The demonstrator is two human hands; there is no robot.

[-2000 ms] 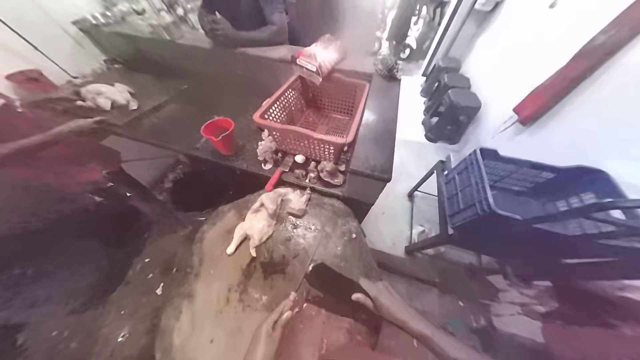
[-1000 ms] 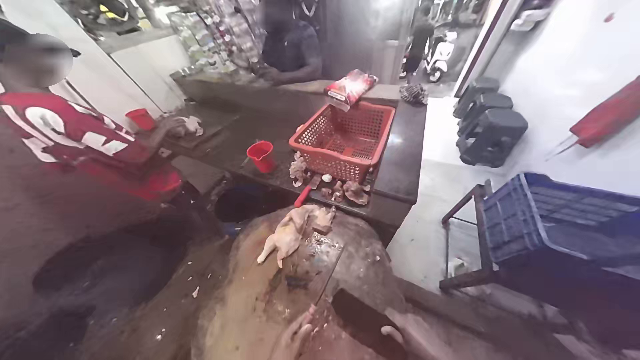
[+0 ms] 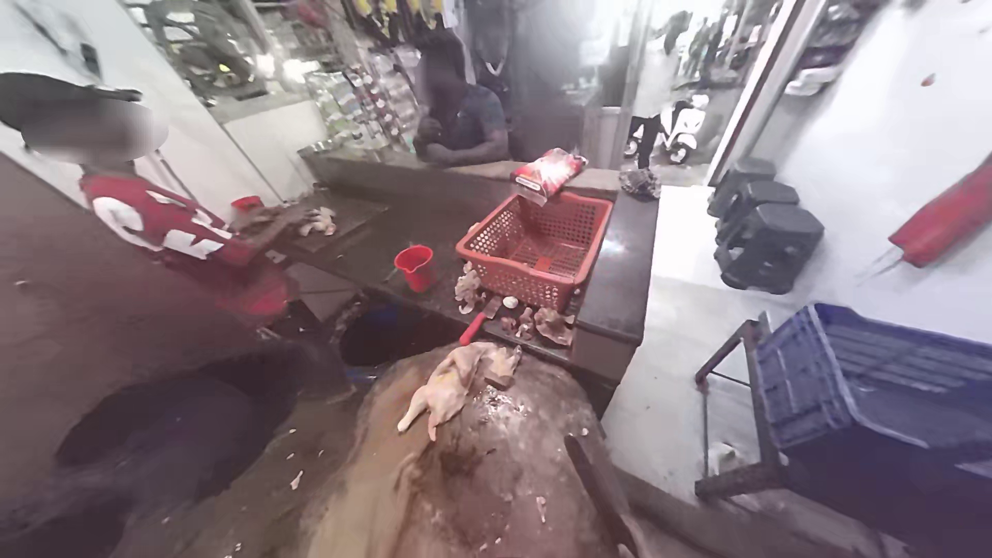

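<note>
A plucked, skinned chicken carcass (image 3: 449, 384) lies near the far edge of the big wooden chopping block (image 3: 519, 465). At the block's right side, the dark blade of a cleaver (image 3: 595, 488) points away from me. Only a sliver of my right hand (image 3: 629, 542) shows at the bottom edge, by the cleaver's near end; most of the grip is cut off. My left hand is out of view. Just beyond the carcass, a red-handled knife (image 3: 474, 328) rests at the counter's near edge, beside poultry pieces (image 3: 552, 326). Small scraps dot the block.
A red perforated basket (image 3: 535, 271) and a red mug (image 3: 415, 268) stand on the dark counter (image 3: 620, 294). A blue crate (image 3: 814, 387) sits on a stand at right. Another person works at left over poultry (image 3: 318, 221); a second leans on the counter's far side.
My left hand, at the bottom of both earlier frames, has left view. My right hand has slipped mostly below the bottom edge. The view has tilted up. The carcass stays on the block.
</note>
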